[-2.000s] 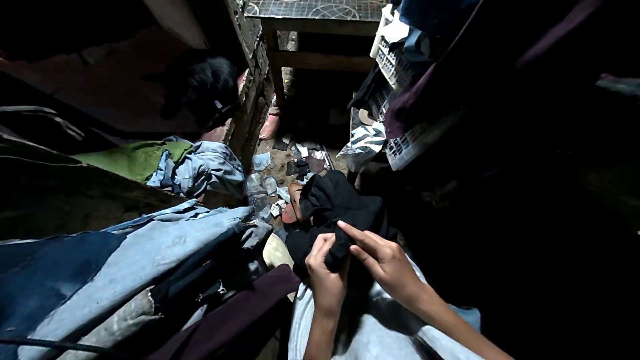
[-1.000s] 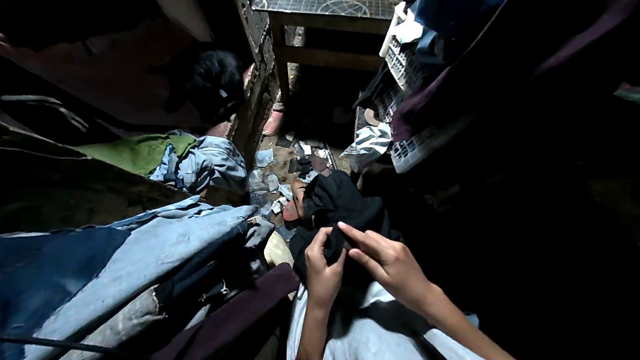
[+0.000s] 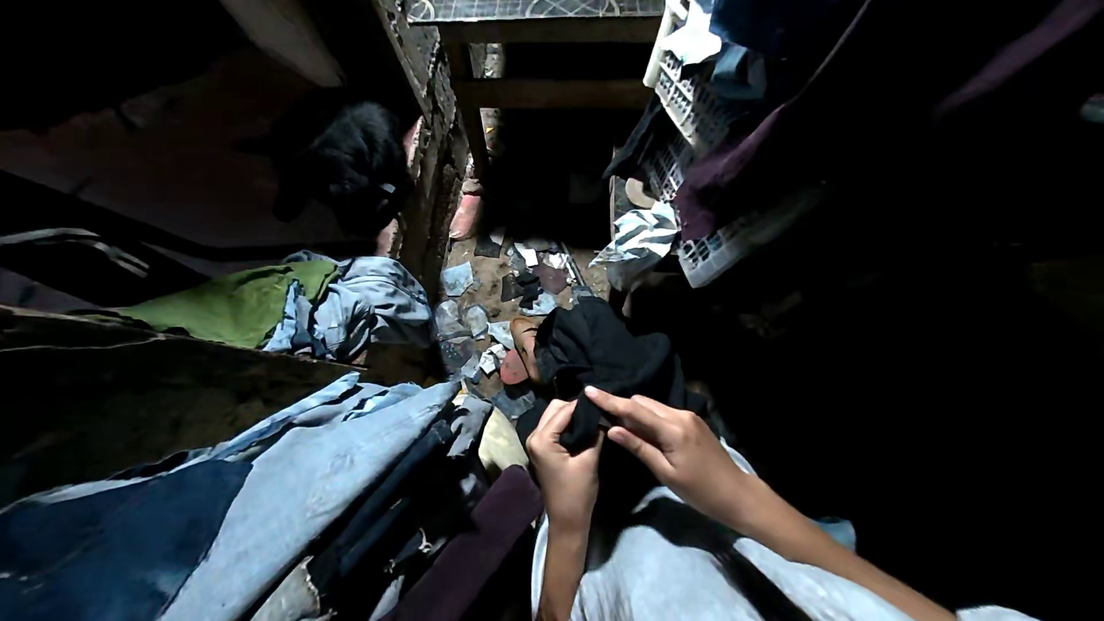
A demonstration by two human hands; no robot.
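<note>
Black cloth (image 3: 608, 345) lies bunched over my lap, low at the centre of the view. My left hand (image 3: 565, 457) grips a raised fold of it between thumb and bent fingers. Just to the right, my right hand (image 3: 673, 440) has its index fingertip against the top of that fold, with the thumb held a little below and apart. Whether the right fingers pinch any cloth is hard to tell. Pale fabric (image 3: 681, 561) lies under my forearms. The lower part of the black cloth is lost in shadow.
Denim and other cloth (image 3: 328, 483) is heaped at the left, with a green cloth (image 3: 233, 302) beyond. Scraps (image 3: 457, 278) litter the floor near a bare foot (image 3: 524, 345). A white plastic crate (image 3: 707, 259) stands at the right, a wooden frame (image 3: 552, 93) ahead. A dark furry animal (image 3: 358, 159) is at upper left.
</note>
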